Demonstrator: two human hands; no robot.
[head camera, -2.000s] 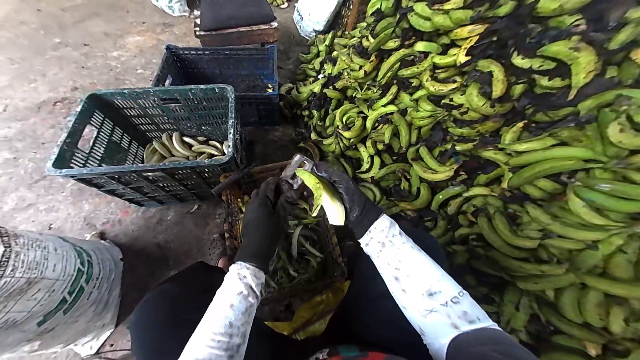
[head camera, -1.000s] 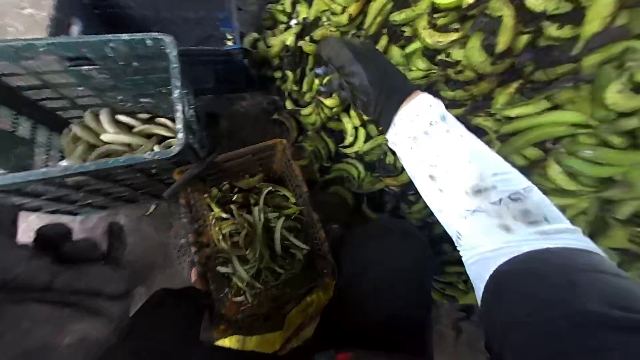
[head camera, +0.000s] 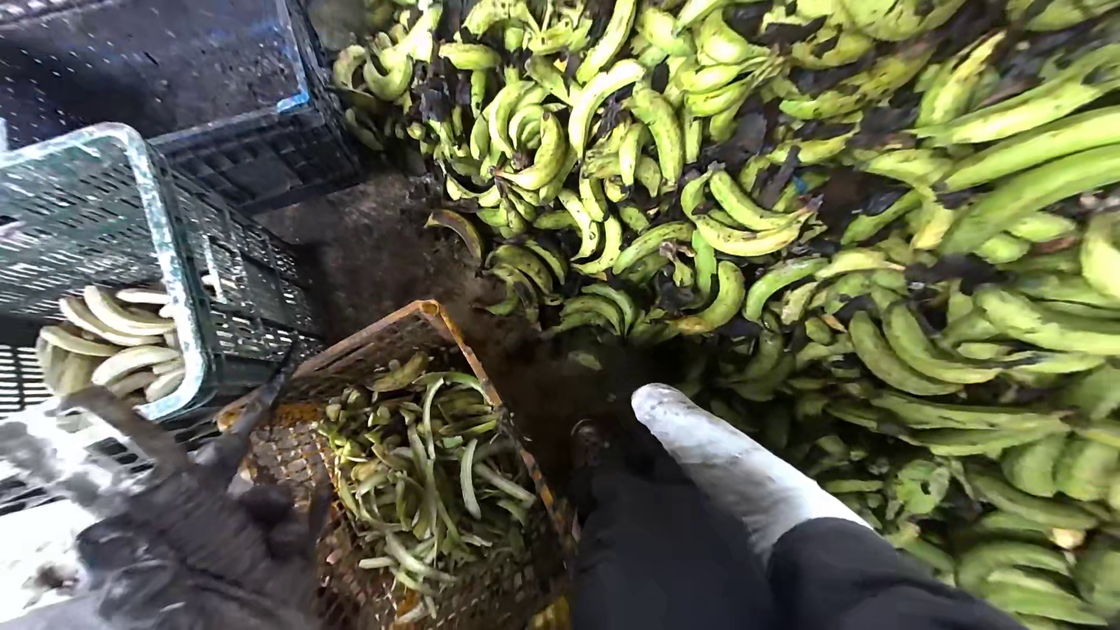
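My left hand (head camera: 197, 534), in a dark glove and blurred, is at the lower left, between the green crate and the crate of peels; whether it holds anything is unclear. My right forearm in a white sleeve (head camera: 735, 464) reaches in from the lower right. The right hand cannot be made out against the dark area beyond the sleeve's end. Strips of green peel (head camera: 429, 481) fill much of an orange-brown plastic crate (head camera: 459, 341) at lower centre. Peeled plantains or bananas (head camera: 127, 337) lie in a green plastic crate (head camera: 162, 227) at the left.
A big heap of green plantains or bananas (head camera: 726, 219) spreads over the top and right, with dark scraps among the fruit. A dark blue crate (head camera: 254, 149) stands at the upper left, behind the green one. Dark, dirty floor (head camera: 367, 245) shows between the crates and heap.
The green fruit held between my hands two seconds ago is no longer seen there. My right arm reached onto the heap one second ago and has since drawn back. The view has shifted considerably.
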